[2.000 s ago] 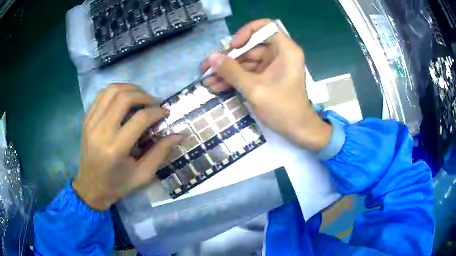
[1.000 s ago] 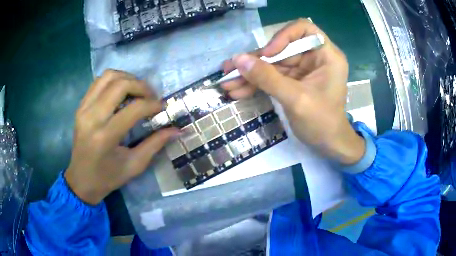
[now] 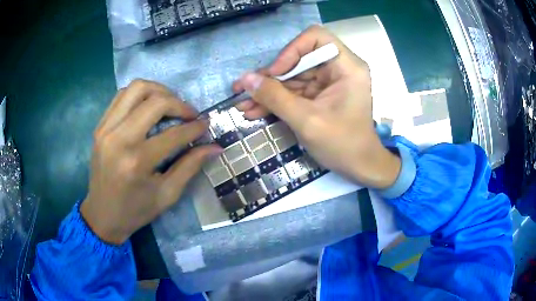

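A black PCB panel [image 3: 258, 159] with rows of silver and beige rectangles lies tilted on white sheet and grey foam. My left hand [image 3: 138, 156] holds the panel's left end between thumb and fingers. My right hand [image 3: 323, 100] holds slim tweezers [image 3: 311, 62] with a pale handle above the panel's upper edge. The tweezers' dark tip points left, close to my left fingertips. Whether the tip holds a piece cannot be told. The panel's left end and part of its upper right are hidden by my hands.
Grey foam wrap [image 3: 282, 232] lies under the panel, with a stacked panel block [image 3: 205, 12] at the top. A white liner sheet [image 3: 382, 64] extends right. A smaller liner [image 3: 434, 111] with a grey-beige patch is farther right. Clear plastic bags [image 3: 499, 64] lie at the far right.
Since one second ago, my right hand with the tweezers has moved left along the panel's upper edge, toward my left fingers. The panel and foam appear shifted slightly right in view.
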